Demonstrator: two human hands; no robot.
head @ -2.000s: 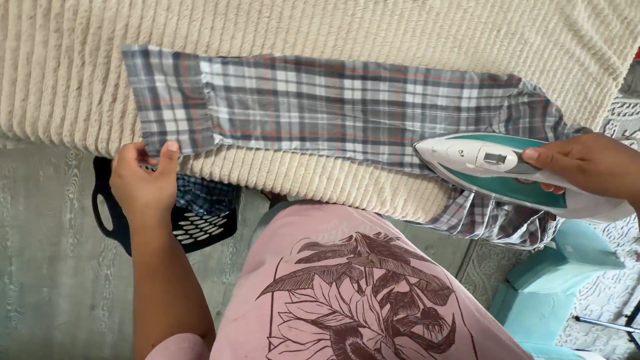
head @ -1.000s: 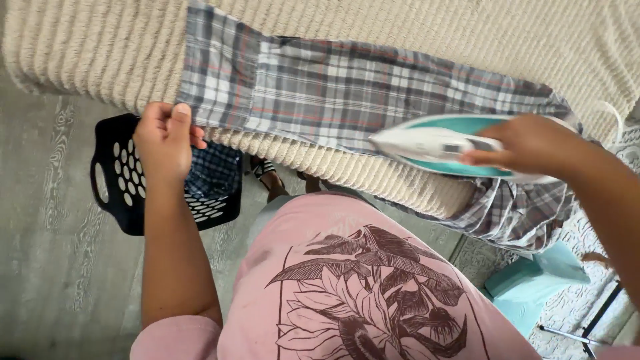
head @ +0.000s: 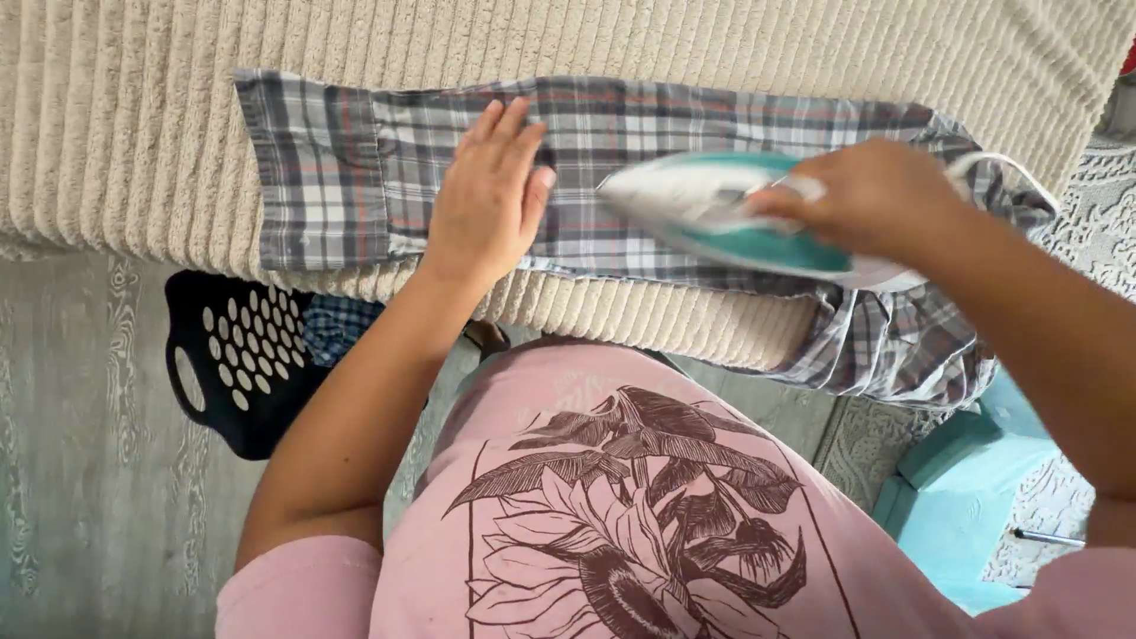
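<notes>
A grey plaid garment [head: 311, 177] lies with one long flat leg or sleeve across a cream ribbed blanket [head: 160, 124]; its bunched part hangs over the near edge at the right. My left hand [head: 488, 195] rests flat on the cloth, fingers pointing away, and holds nothing. In my right hand [head: 865, 200] is the handle of a white and teal steam iron [head: 701, 204], blurred, over the plaid cloth with its tip pointing left towards my left hand. The soleplate is hidden.
Below the blanket's edge at the left, a black perforated laundry basket [head: 257, 355] holds blue plaid cloth [head: 337, 328]. A light blue object [head: 967, 479] stands low at the right on a patterned rug [head: 1100, 213]. The iron's white cord [head: 1012, 161] loops behind my right hand.
My left hand has let go of the garment's near edge by the cuff and moved right and away onto the cloth. The iron has moved away from the near edge, towards the middle of the cloth.
</notes>
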